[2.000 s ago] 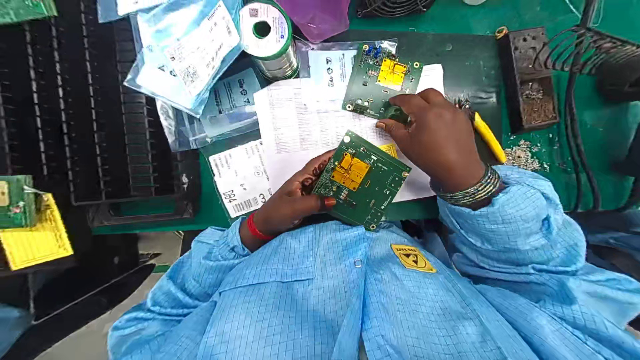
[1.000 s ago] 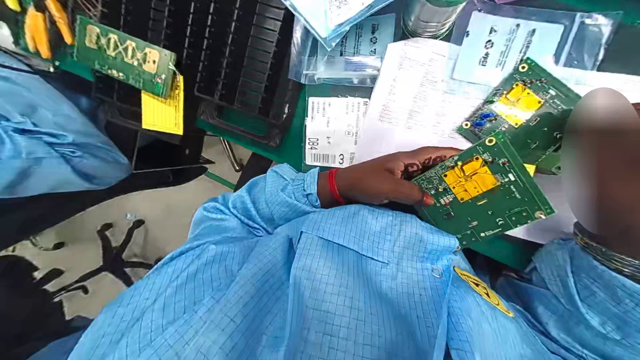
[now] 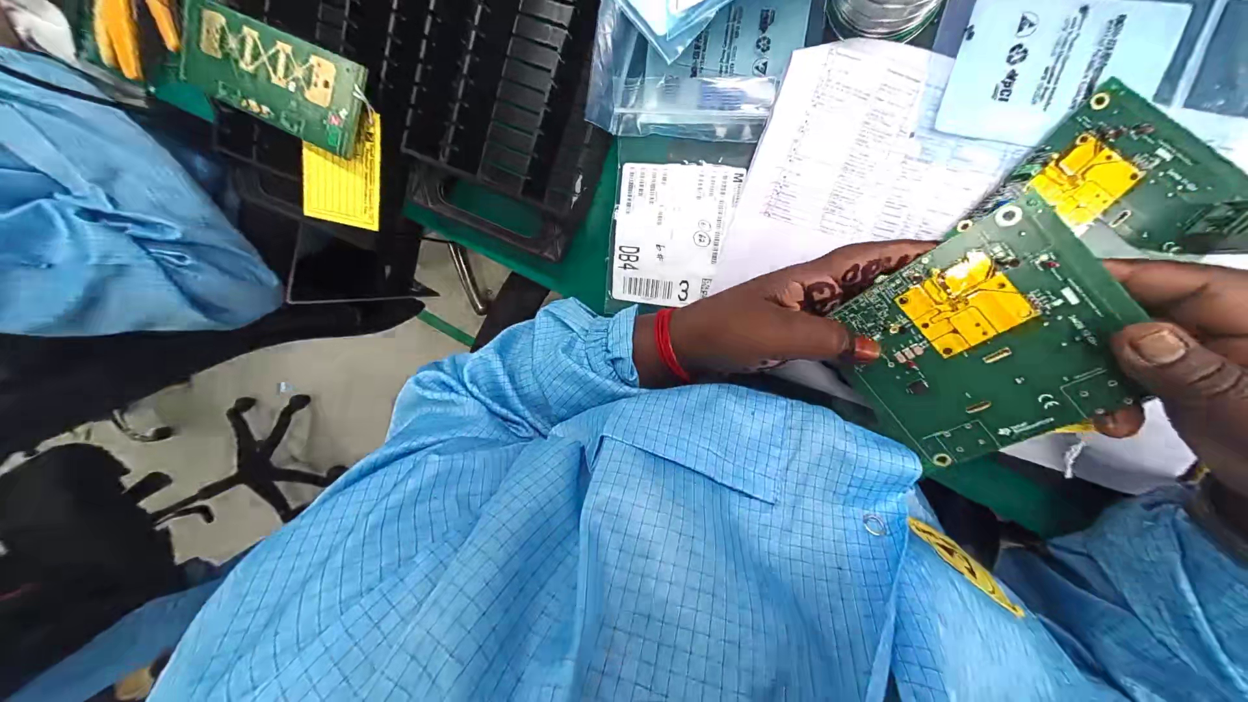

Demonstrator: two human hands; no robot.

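Note:
My left hand (image 3: pixel 780 317) grips a green printed circuit board (image 3: pixel 1024 390) at its left edge, thumb on top. The board has a yellow taped or masked area near its upper part and is tilted. My right hand (image 3: pixel 1189 341) holds the same board at its right edge, its thumb on the face near the corner. Just behind, a second green circuit board (image 3: pixel 1180 195) with a similar yellow area lies over the papers, partly covered by the first board. Printed sheets (image 3: pixel 829 156) lie beneath and beside both.
A labelled bag (image 3: pixel 673 229) and clear packets (image 3: pixel 697 107) lie on the green mat, near a wire spool (image 3: pixel 887 15). Black slotted racks (image 3: pixel 507 107) stand left. Another person's sleeve (image 3: pixel 107 205) is beside a board with a yellow tag (image 3: pixel 341 180). A chair base (image 3: pixel 258 458) is below.
My right hand has come from the second board to the right edge of the board in my left hand. The view has swung to the left.

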